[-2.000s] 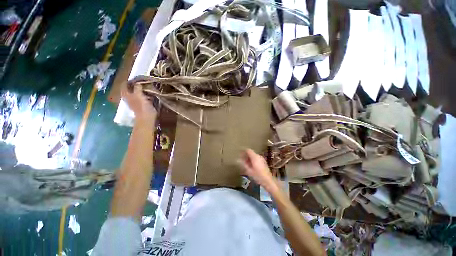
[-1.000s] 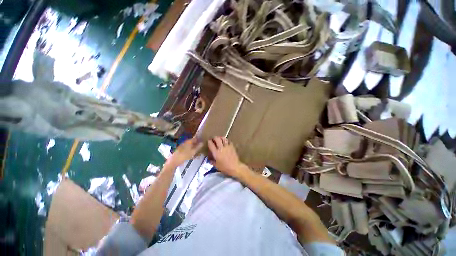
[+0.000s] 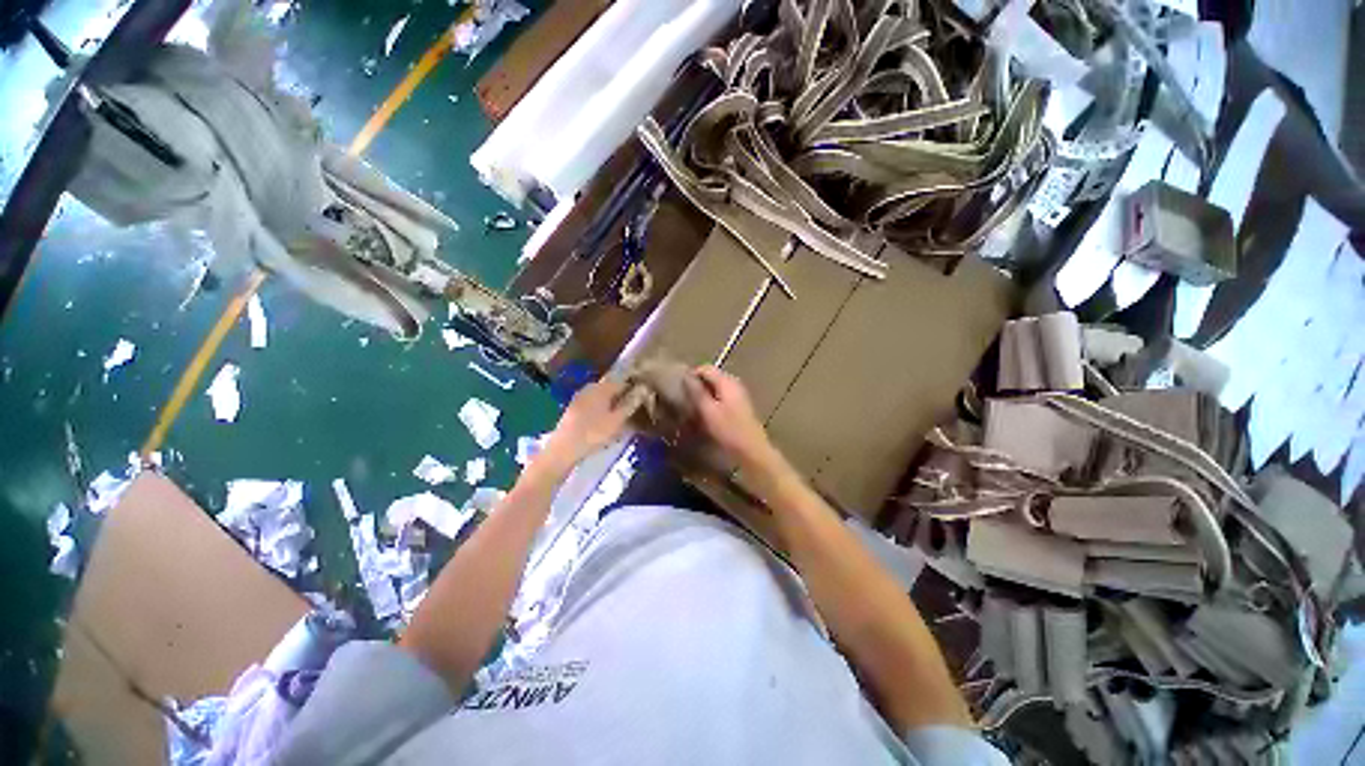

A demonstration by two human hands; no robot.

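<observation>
My left hand [image 3: 593, 421] and my right hand [image 3: 726, 415] are close together at the near left edge of the brown board [image 3: 883, 352]. Between them they hold a small crumpled beige-brown piece [image 3: 660, 397], blurred, so I cannot tell if it is a panel or a strip. The tangled pile of strips [image 3: 838, 120] lies above the board, with a few strip ends over its upper left corner. The heap of tied bundles [image 3: 1108, 524] is right of the board.
A small open box [image 3: 1181, 234] stands beyond the heap, near white cut pieces [image 3: 1254, 157]. A white roll [image 3: 614, 90] lies at the table's upper left. Grey-beige hanging strips [image 3: 225, 150] are at left above the scrap-littered green floor. A brown sheet [image 3: 180, 614] is at lower left.
My left hand has left the strip pile and come to the board's near left edge. My right hand has joined it, and a crumpled piece now shows between them. The view has swung left.
</observation>
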